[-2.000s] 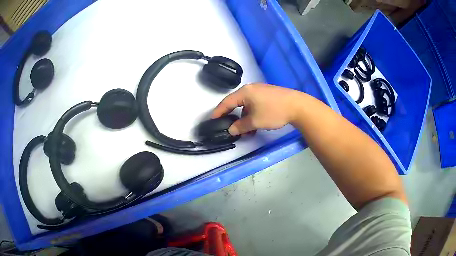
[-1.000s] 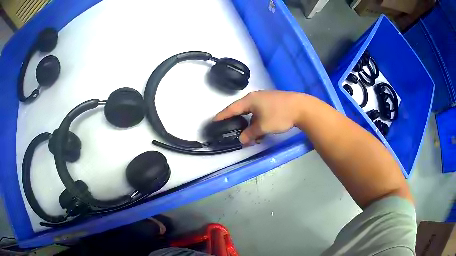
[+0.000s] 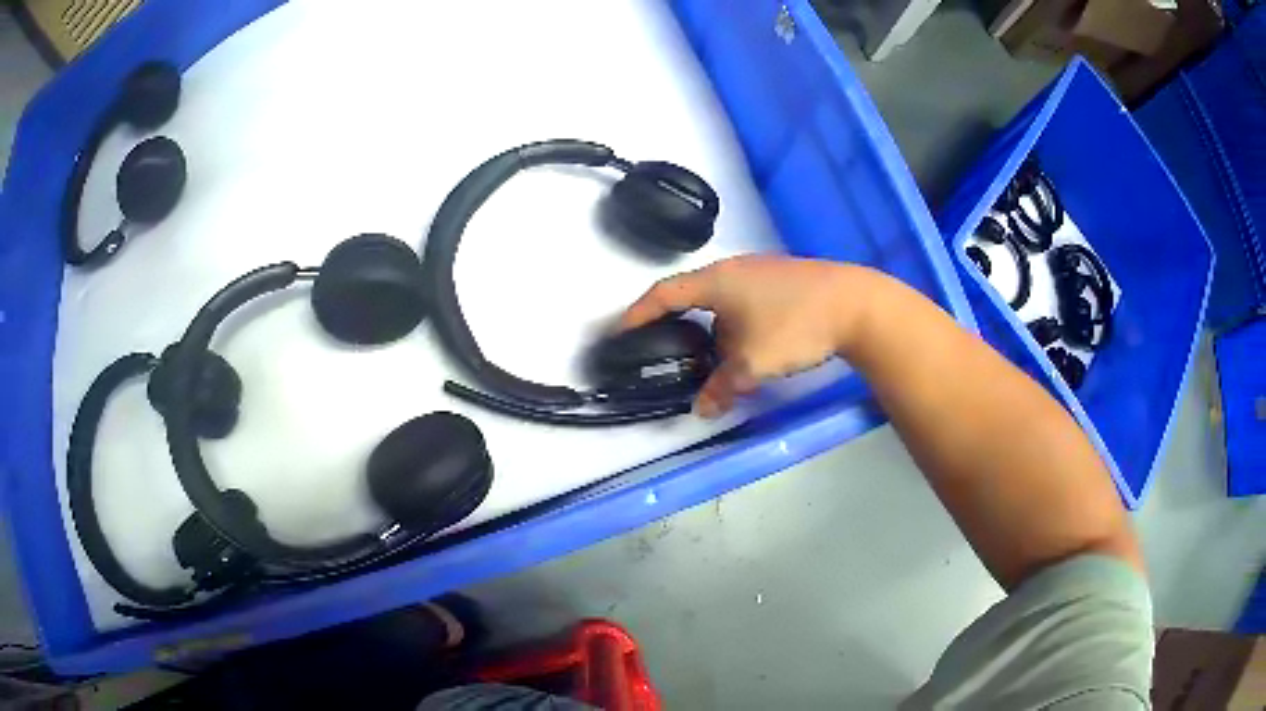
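Observation:
My right hand (image 3: 764, 333) grips the lower ear cup of a black headset (image 3: 462, 229) lying in a blue tote, fingers above the cup and thumb at its right edge. A pale mark shows on the cup's side. The headset's boom microphone (image 3: 521, 406) lies along the lower end of the headband. The other ear cup (image 3: 664, 206) rests on the white liner (image 3: 555, 56). A second headset (image 3: 188, 417) lies to the left, partly over a third (image 3: 86, 479). My left hand is not in view.
Another headset (image 3: 150, 178) lies at the tote's upper left. The blue tote wall (image 3: 625, 507) runs along the near side. A second blue tote (image 3: 1152, 278) on the right holds several black headsets. A red object (image 3: 604, 667) is below, and cardboard (image 3: 1208, 667) at the lower right.
The view has shifted, so the totes and headsets sit further right in the picture. My right hand stays on the same ear cup, whose pale side mark now shows more clearly.

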